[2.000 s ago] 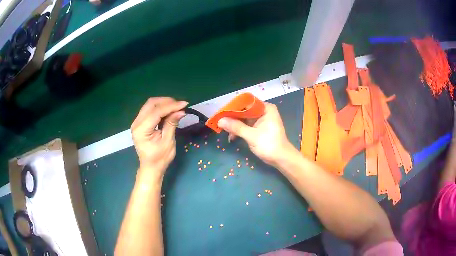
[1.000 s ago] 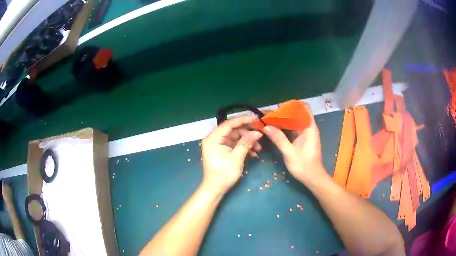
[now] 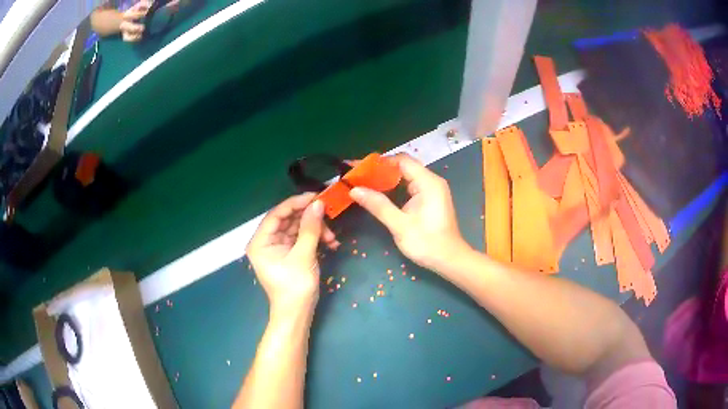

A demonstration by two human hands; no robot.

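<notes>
An orange strap (image 3: pixel 363 182), folded over, is held between my two hands above the bench near the pale rail. A black ring (image 3: pixel 302 172) hangs at the strap's left part, with its open loop towards the rail and the green line beyond. My left hand (image 3: pixel 289 249) pinches the strap's lower left end between thumb and fingers. My right hand (image 3: pixel 419 214) holds the folded part, with the thumb pressed on the strap near the ring. The contact between ring and strap is partly hidden by the strap.
A strap pile (image 3: pixel 519 204) lies at right beside the metal post (image 3: pixel 492 68). An open carton (image 3: pixel 102 339) with black rings is at lower left. A speaker with an orange tab (image 3: pixel 76 188) stands beyond the rail. Another worker's hand (image 3: pixel 132 22) shows at top left. Orange bits dot the bench.
The strap lay in a wide loop two seconds ago and is now flatter. The ring has gone from my left fingers to the strap. My left hand now grips the strap's end. The view has shifted.
</notes>
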